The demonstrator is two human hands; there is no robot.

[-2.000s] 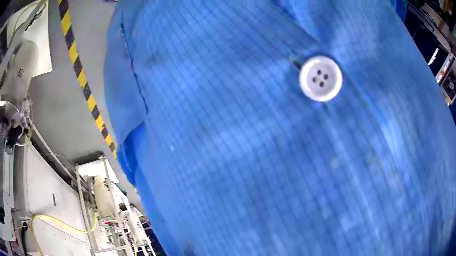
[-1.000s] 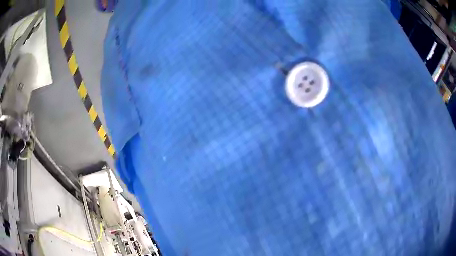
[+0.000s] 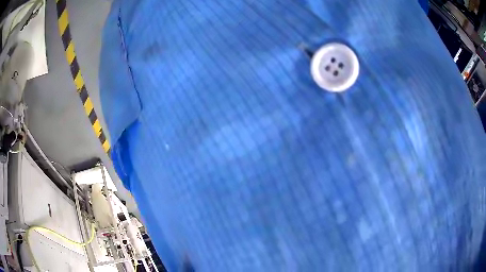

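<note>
A blue smock (image 3: 240,159) with fine dark grid lines fills most of the view, from the left third to the right edge. A white round button (image 3: 334,67) with several holes sits on it, right of the middle near the top. The cloth is slightly blurred. Neither my left hand nor my right hand is in the picture. No held thing shows.
Yellow-black floor tape (image 3: 79,79) runs down the grey floor at left. White machine panels (image 3: 45,199) with a thin yellow hose (image 3: 64,237) stand at lower left, beside a white-framed unit (image 3: 104,212). A white sheet (image 3: 36,45) is at upper left. Dark shelving (image 3: 453,40) shows at upper right.
Against one second ago, the button sits slightly higher and further right. The floor tape and machine have shifted a little left and up in view. A small purple thing at the top left is gone.
</note>
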